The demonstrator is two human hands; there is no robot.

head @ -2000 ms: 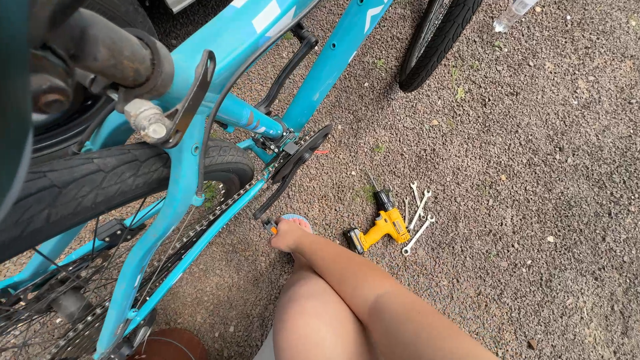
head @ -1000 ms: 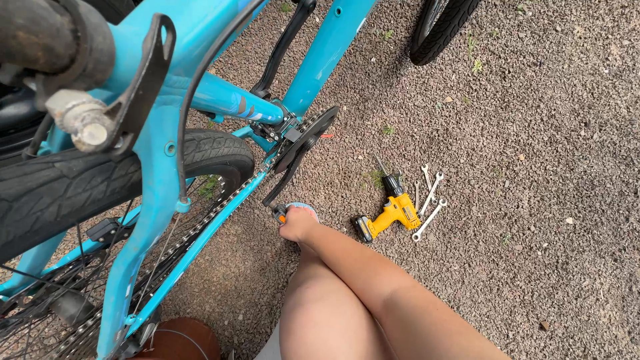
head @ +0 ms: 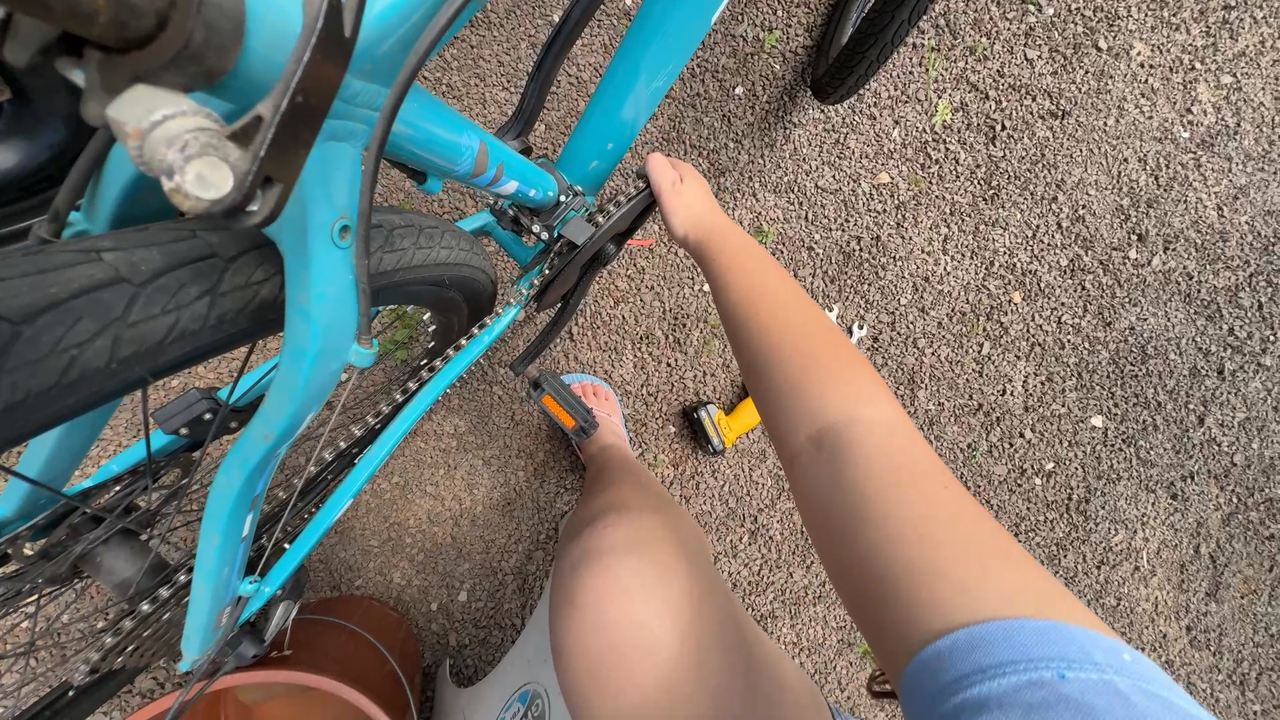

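Note:
My right hand (head: pixel 682 200) is at the front edge of the chainring (head: pixel 600 250) of a turquoise bicycle, its fingertips partly hidden there. The bicycle chain (head: pixel 450 360) runs from the chainring toward the rear wheel. Below my hand, the black crank arm (head: pixel 560 325) slants down to a black pedal (head: pixel 564 405) with an orange reflector. The pedal is just over my sandalled foot (head: pixel 600 400). My left hand is out of view.
A yellow cordless drill (head: pixel 738 420) and wrenches (head: pixel 857 331) lie on the gravel, partly hidden by my forearm. A brown bucket (head: pixel 365 640) stands under the rear of the bicycle frame (head: pixel 310 270). The front tyre (head: pixel 865 50) is at the top.
My right hand has left the pedal, where it was in both earlier frames, and moved up to the chainring. My forearm now covers part of the drill and wrenches.

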